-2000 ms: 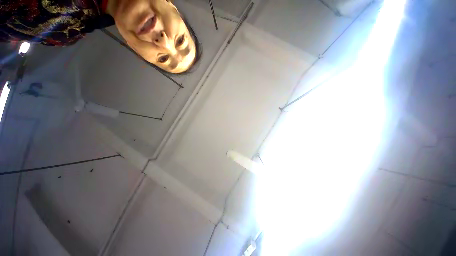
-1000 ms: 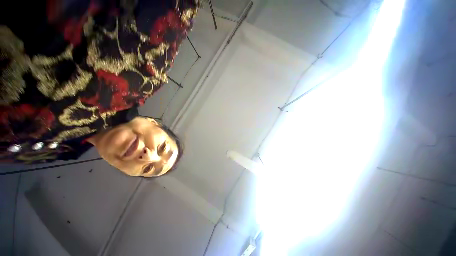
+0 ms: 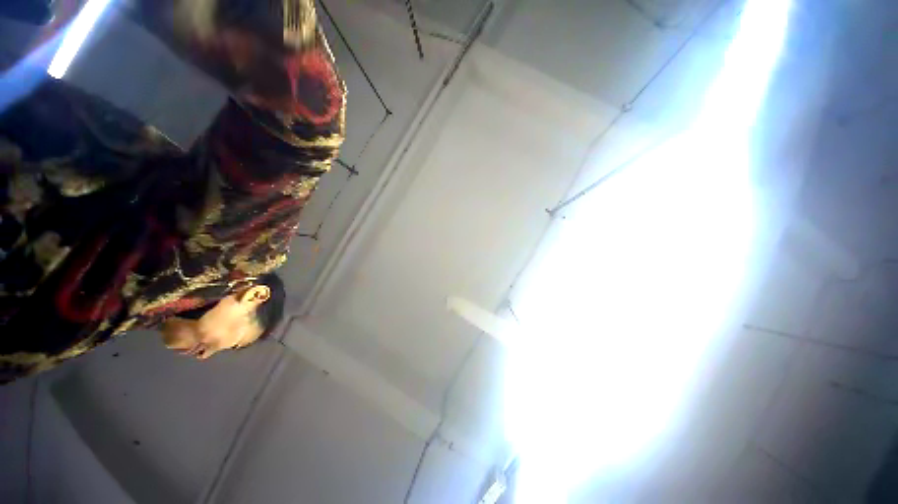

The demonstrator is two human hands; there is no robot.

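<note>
The view looks up at the ceiling. Neither of my hands shows, and no garment or tool being worked on is in view. Nearest to the camera is a person in a dark patterned top [image 3: 108, 236] with red and gold shapes, at the left. An arm in the same patterned sleeve [image 3: 286, 128] is bent and reaches to the upper edge. The person's head [image 3: 231, 320] is turned to the side at lower left.
A very bright light [image 3: 640, 295] glares over the right middle. A second strip light [image 3: 79, 37] shows at upper left. The pale ceiling [image 3: 473, 167] carries thin rods and wires. A pale blade-like shape [image 3: 478, 317] juts from the glare.
The person has turned the head from facing the camera to the side, and it sits further left. The raised arm now shows at upper left. The ceiling view is nearly unchanged.
</note>
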